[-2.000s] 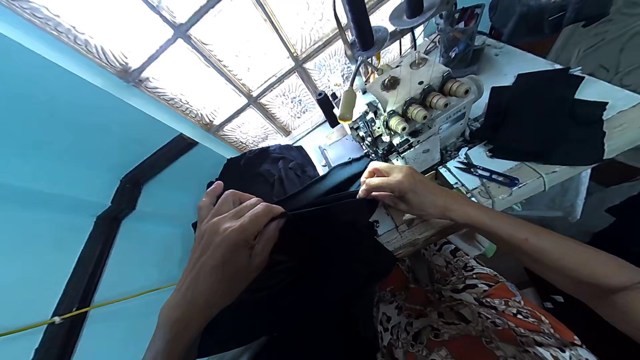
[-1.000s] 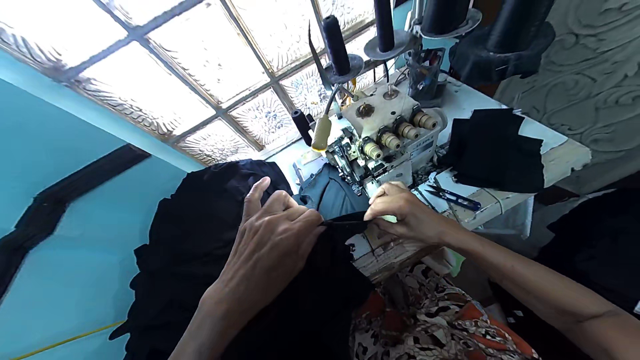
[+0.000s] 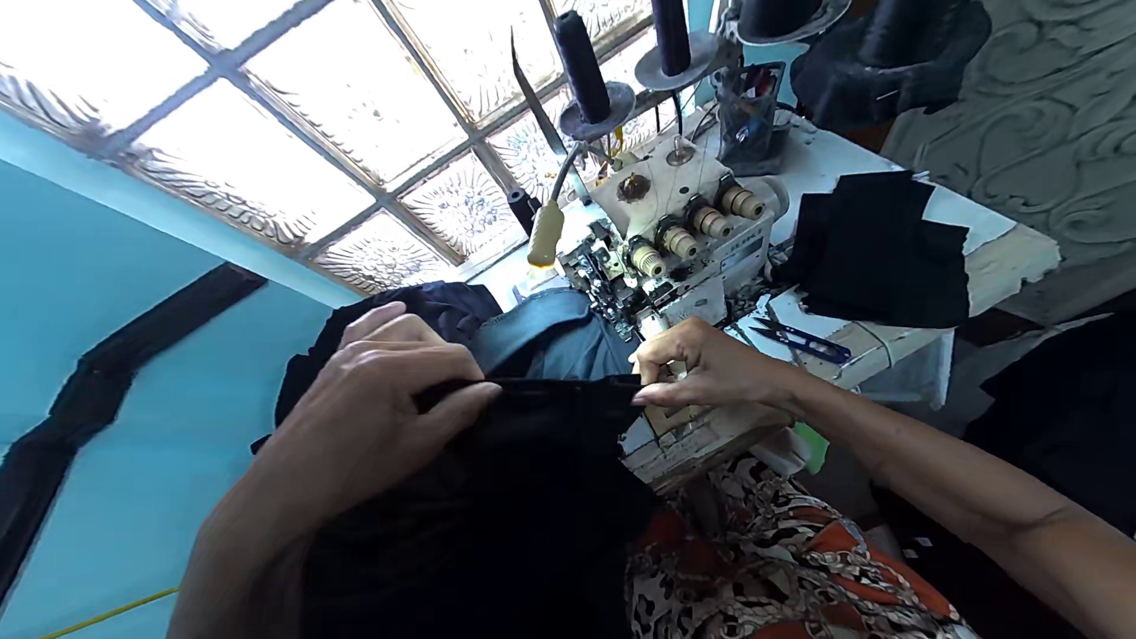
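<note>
Black fabric [image 3: 497,515] hangs down over my lap, its top edge stretched between my two hands. My left hand [image 3: 382,408] pinches that edge between thumb and fingers. At the other end, my right hand [image 3: 692,368] grips the corner with thumb and forefinger, just in front of the overlock sewing machine [image 3: 674,222]. Blue-grey cloth [image 3: 559,333] lies behind the edge, beside the machine's needle area. A lit lamp [image 3: 546,235] hangs over the machine's left side.
Navy thread snips [image 3: 803,342] lie on the white table [image 3: 1012,257], near a stack of black cloth pieces [image 3: 887,248]. Thread cones [image 3: 581,67] and a mesh holder with tools [image 3: 750,106] stand behind the machine. A barred window [image 3: 355,106] is at the back left.
The black fabric's edge between my hands now shows as a longer, straight stretch than one second ago. More blue-grey cloth shows by the machine than two seconds ago. The view has shifted.
</note>
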